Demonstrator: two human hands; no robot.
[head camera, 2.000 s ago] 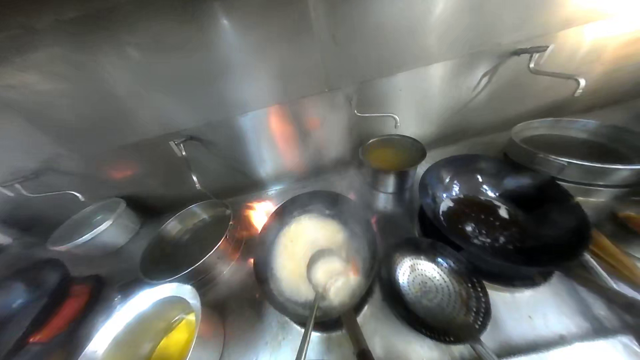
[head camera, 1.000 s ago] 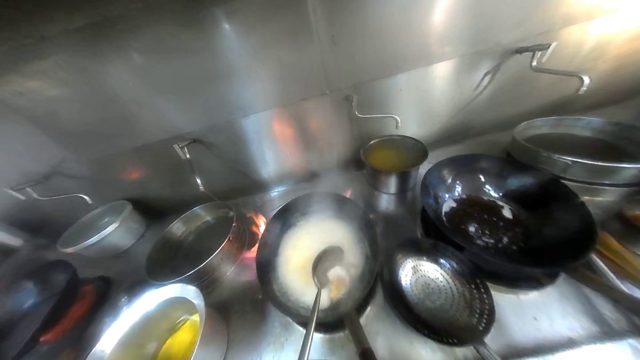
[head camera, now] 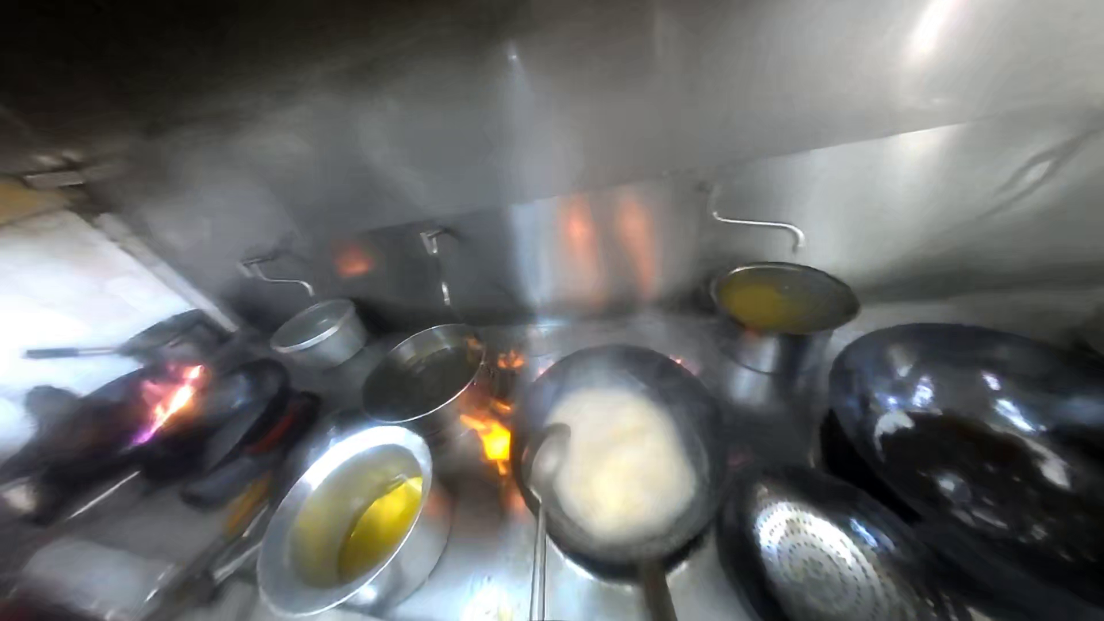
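Observation:
Neither of my hands shows in the head view. A dark wok (head camera: 700, 405) with a pale, creamy liquid (head camera: 621, 466) in it sits over a burner, and orange flames (head camera: 493, 438) rise at its left side. The bowl of a metal ladle (head camera: 548, 457) rests inside the wok's left edge, and its long handle runs down past the bottom of the frame. The wok's own handle (head camera: 657, 591) also leaves the frame at the bottom. Whatever holds either handle is out of view.
At lower left stands a metal pot (head camera: 274, 552) of yellow oil. Behind it are a round pan (head camera: 423, 375) and a smaller pot (head camera: 332, 336). To the right are a perforated strainer (head camera: 819, 561), a large black wok (head camera: 966, 345) and a pot (head camera: 755, 379) of yellow liquid. Flames (head camera: 172, 404) burn far left.
The ladle bowl has moved from the middle of the liquid to the wok's left edge. The view has swung left, bringing a far-left pan with flames into sight.

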